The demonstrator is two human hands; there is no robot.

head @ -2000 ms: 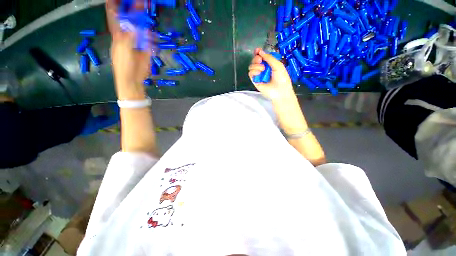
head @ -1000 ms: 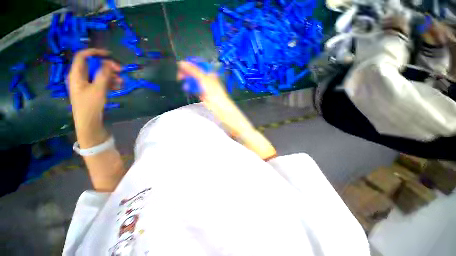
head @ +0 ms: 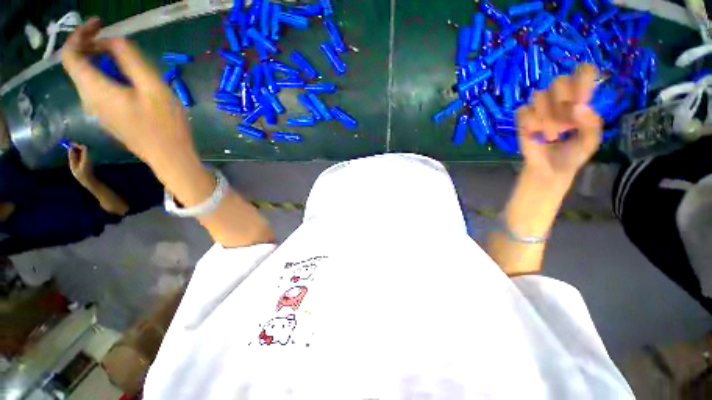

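Observation:
Blue battery cells lie in a loose group (head: 269, 78) left of centre and a denser pile (head: 515, 62) on the right of the dark green bench. My left hand (head: 129, 101) is raised at the far left, blurred, with blue cells showing between its thumb and fingers. A few cells (head: 181, 92) lie beside it, partly hidden by it. My right hand (head: 558, 129) is over the lower part of the right pile, blurred, fingers curled. Small dark blue bits show at its palm; whether it holds a cell is unclear.
A neighbour's hand (head: 80, 164) is at the bench edge on the far left. A clear box (head: 654, 129) and white parts (head: 691, 101) are on the far right, near a person's striped dark sleeve (head: 636, 183). A bench seam (head: 389, 94) runs between the piles.
My left hand has moved out to the far left, away from the left group. My right hand has moved right, onto the right pile. The left group has more cells than two seconds ago. The view has shifted.

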